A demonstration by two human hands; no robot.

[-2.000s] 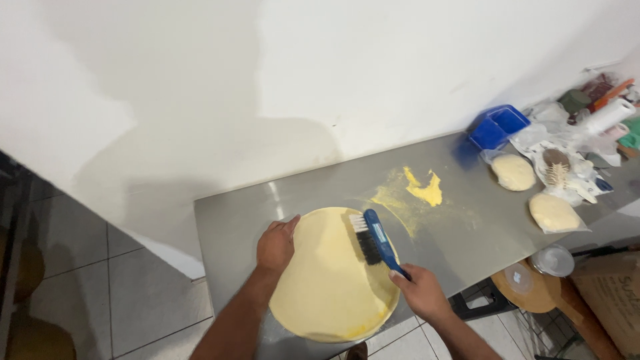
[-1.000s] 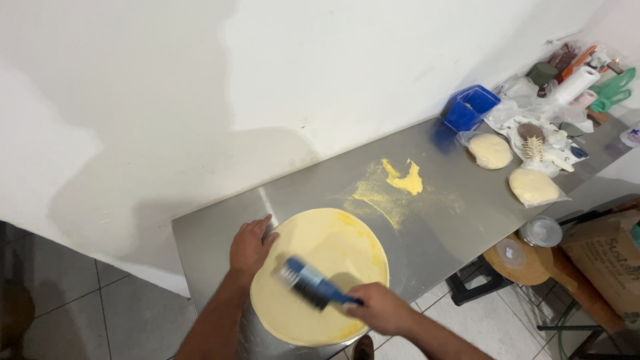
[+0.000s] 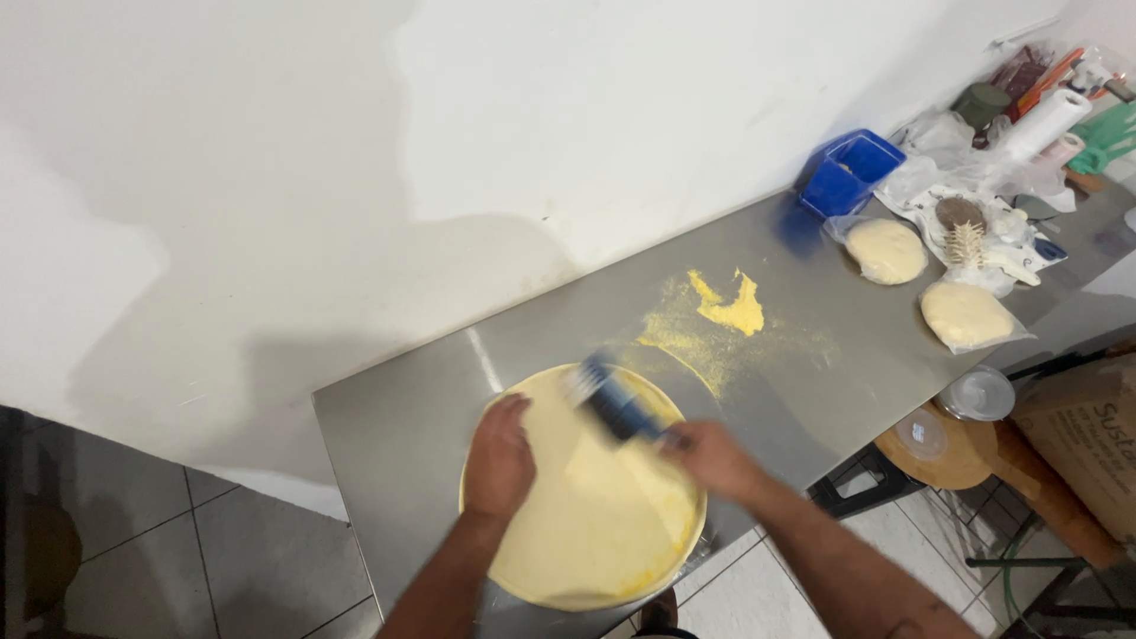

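A round sheet of pale dough lies near the left end of the metal table, with yellow meal along its lower right edge. My left hand rests on the dough's upper left part, holding nothing. My right hand grips the handle of a blue brush, blurred, over the upper right of the dough. Its bristle end points up and left. Beyond the dough, yellow meal is spread on the table.
Two bagged dough balls, one nearer the wall and one near the front edge, lie at right. Behind are a blue container, a plastic-wrapped roll and a scrub brush. A cardboard box stands below.
The brush has moved from the left-middle of the dough to its upper right since one second ago. My left hand now lies on the dough instead of at its left rim.
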